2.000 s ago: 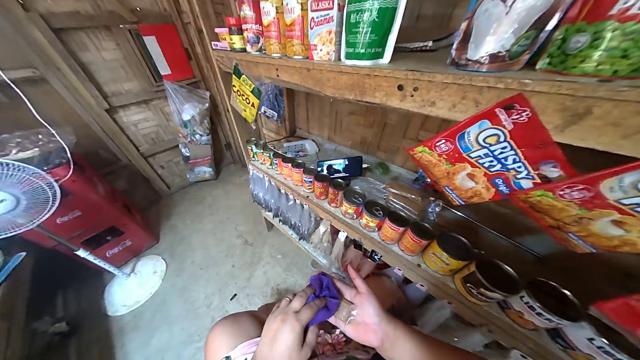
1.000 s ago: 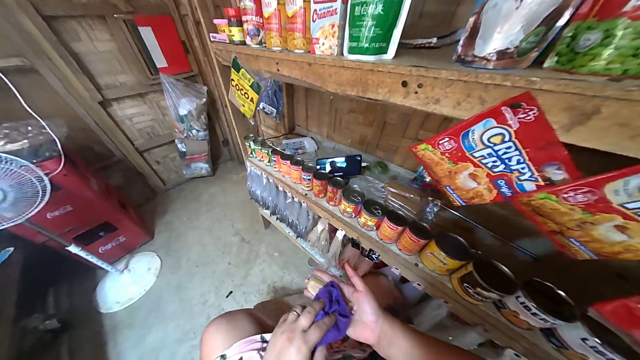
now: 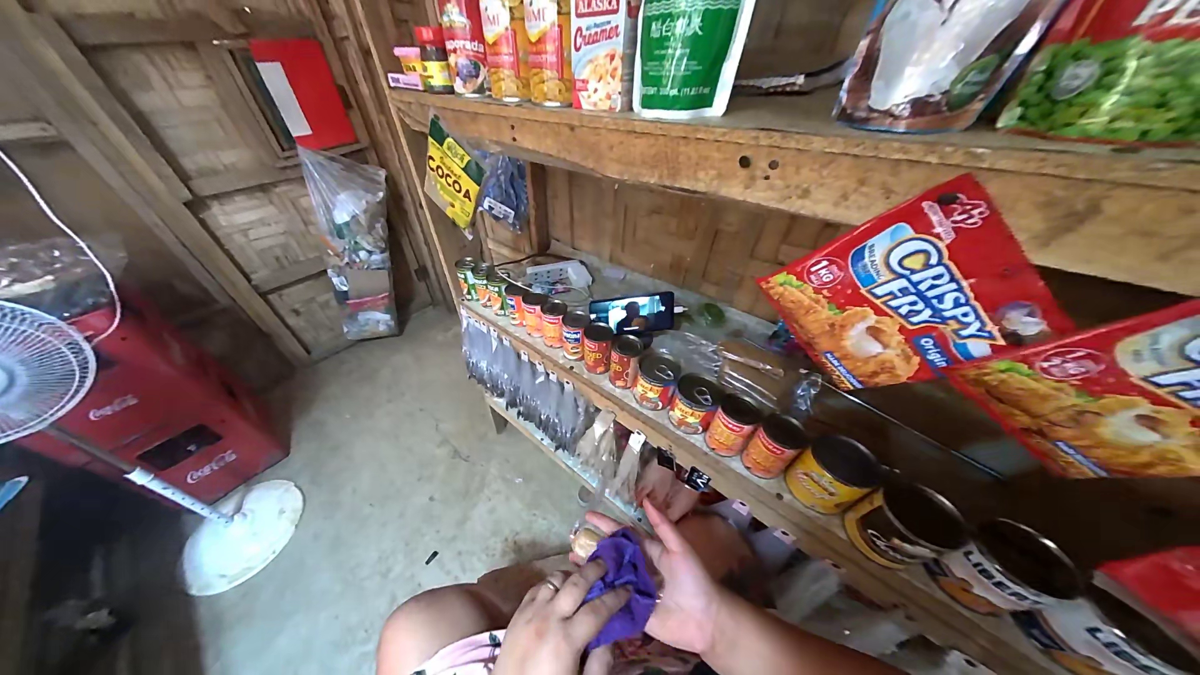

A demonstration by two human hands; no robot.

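Note:
Below the shelf at the bottom centre, my left hand point(image 3: 553, 619), with a ring on one finger, grips a crumpled purple cloth point(image 3: 623, 586). The cloth presses against the palm of my right hand point(image 3: 686, 595), which faces up with its thumb raised. A small, rounded tan object point(image 3: 586, 541), possibly a container, pokes out beyond the cloth beside the right hand's fingers. Its lower part is hidden by cloth and fingers. Both hands are close together above my lap.
A row of cans point(image 3: 694, 403) lines the lower wooden shelf, near a propped phone point(image 3: 632, 312). Crispy Fry packets point(image 3: 914, 291) hang at the right under the upper shelf point(image 3: 806, 173). A white fan base point(image 3: 244, 537) and red Coca-Cola crates point(image 3: 197, 412) stand at the left.
Two seconds ago the purple cloth lay bunched between both hands and the tan object was not plainly visible. Now the object shows past the cloth, with my left hand over the cloth.

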